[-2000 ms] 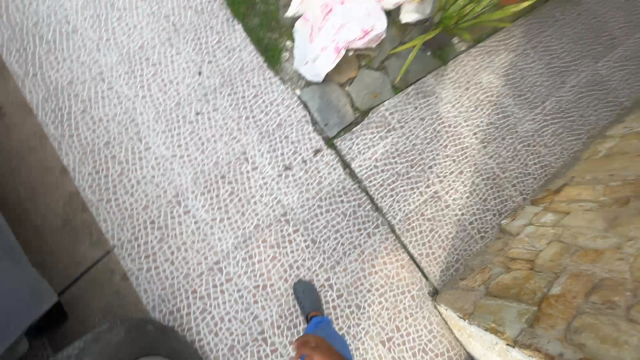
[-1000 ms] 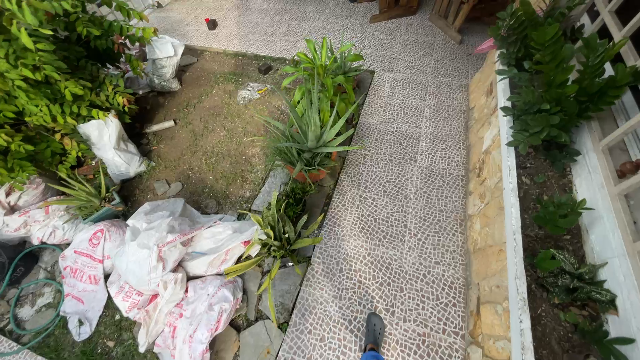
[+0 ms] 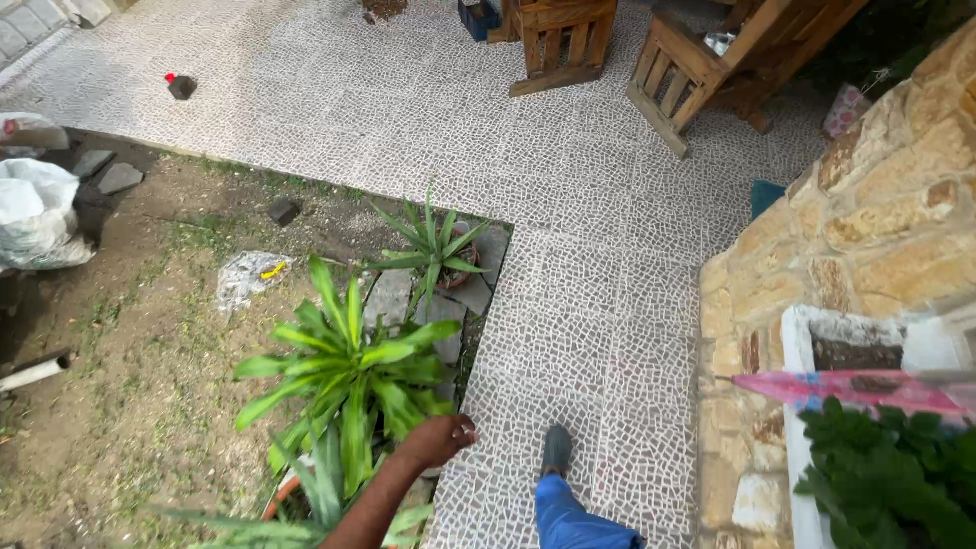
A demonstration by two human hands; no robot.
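Note:
My left hand [image 3: 442, 441] hangs over the edge of the tiled path [image 3: 579, 343], beside a broad-leaved green plant [image 3: 354, 358]. Its fingers are curled loosely, and whether anything small lies between them cannot be told. Below it, at the bottom, spiky aloe-like leaves [image 3: 324, 473] rise from a partly hidden terracotta pot [image 3: 284, 488]. My right hand is out of the picture. One foot in a dark grey shoe [image 3: 557, 448], under a blue trouser leg [image 3: 572, 515], is on the path.
A stone-faced wall [image 3: 732, 427] with a white planter [image 3: 797, 457] borders the path on the right; a pink folded umbrella [image 3: 839, 387] lies across it. Wooden chairs [image 3: 568, 46] stand ahead. A potted aloe [image 3: 435, 248], grey slabs [image 3: 389, 297] and white sacks [image 3: 34, 210] are on the left.
The view has moved forward along the path and now takes in the wooden chairs. My left hand has come into view at the lower middle, where one second ago no hand showed.

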